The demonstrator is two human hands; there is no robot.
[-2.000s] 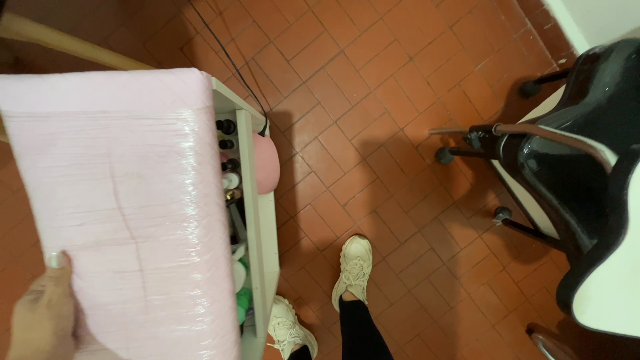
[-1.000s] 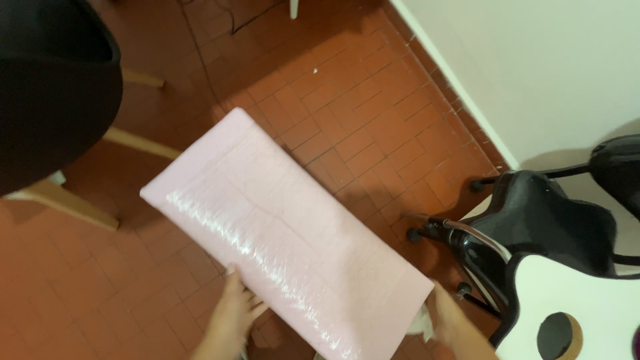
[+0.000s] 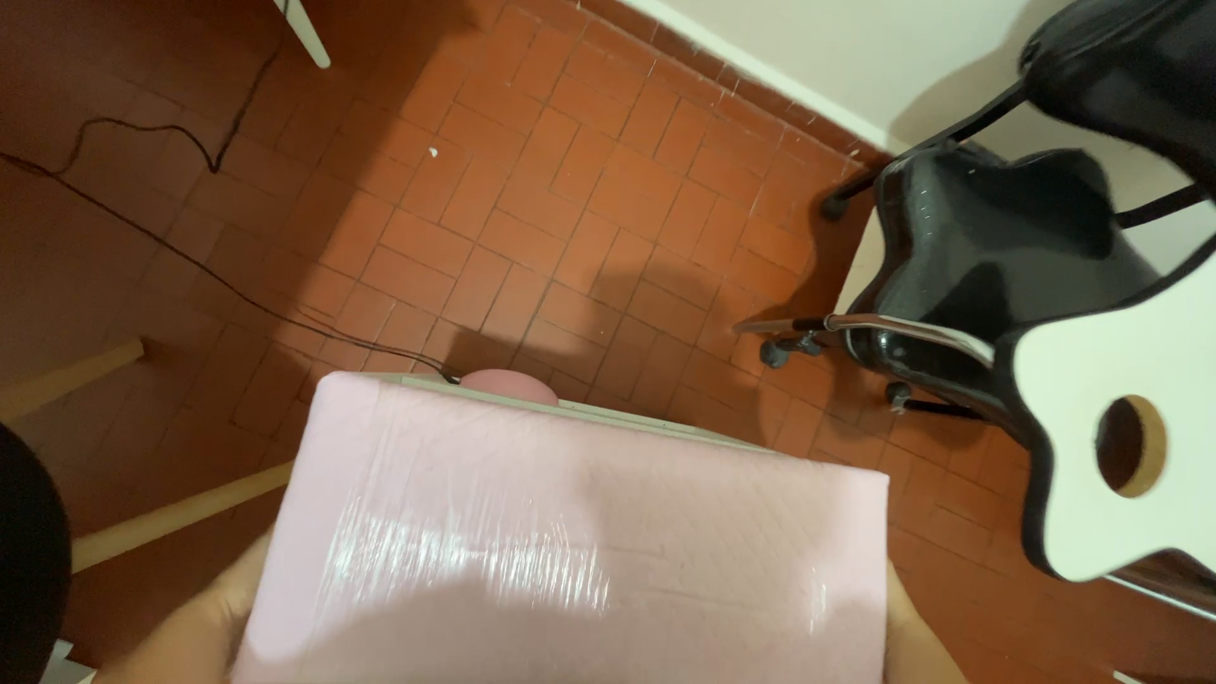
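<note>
A pink rectangular padded top (image 3: pixel 570 532), wrapped in clear plastic film, fills the lower middle of the head view. Beneath its far edge shows the pale rim of a cabinet or cart (image 3: pixel 665 423), with a rounded pink object (image 3: pixel 508 385) on its side, where a black cable ends. At the pad's left side is my left hand (image 3: pixel 214 608), its fingers hidden by the pad. My right hand (image 3: pixel 917 627) lies along the right side, fingers hidden too. Whether either hand grips the pad cannot be told.
Black wheeled stools (image 3: pixel 997 218) and a white flower-shaped seat or board with a round hole (image 3: pixel 1064 399) stand at the right by the white wall (image 3: pixel 798 47). A black cable (image 3: pixel 228 290) crosses the tiled floor. Wooden chair legs (image 3: pixel 180 513) are at the left.
The pink pad, seen diagonally one second ago, now lies nearly level across the bottom of the view, with the cart's rim beneath its far edge. Both hands are now at its sides. The view has turned.
</note>
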